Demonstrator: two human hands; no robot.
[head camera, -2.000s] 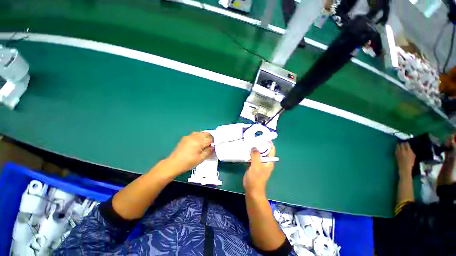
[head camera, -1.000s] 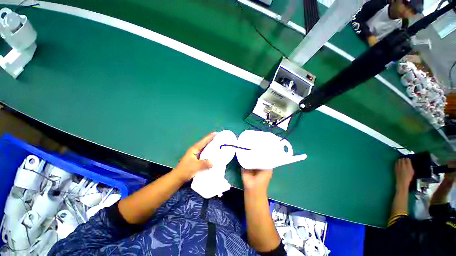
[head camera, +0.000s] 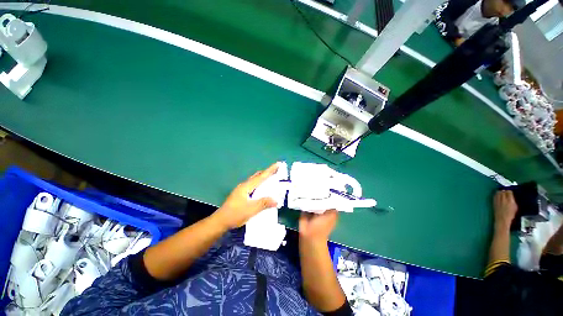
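Observation:
My left hand (head camera: 250, 200) is closed around the white bracket (head camera: 265, 227), its round head up and its squared foot pointing down toward my lap. My right hand (head camera: 319, 223) is under the larger white camera housing (head camera: 312, 185) and holds it from below; its fingers are mostly hidden and a little blurred. The two white parts are side by side with a narrow gap, and a thin dark wire shows between them. Dark wire also shows at the housing's ring end, trailing to the right.
The electric screwdriver (head camera: 426, 80) hangs at upper right, its bit over the metal screw feeder (head camera: 355, 108). Blue bins (head camera: 162, 223) of white parts flank my lap. Another white assembly (head camera: 25, 52) stands at far left. Other people work at right (head camera: 503, 225) and top right.
The housing's ring end has turned, and dark wire now shows beside it. My left hand has shifted slightly up on the bracket, whose foot has swung a little right.

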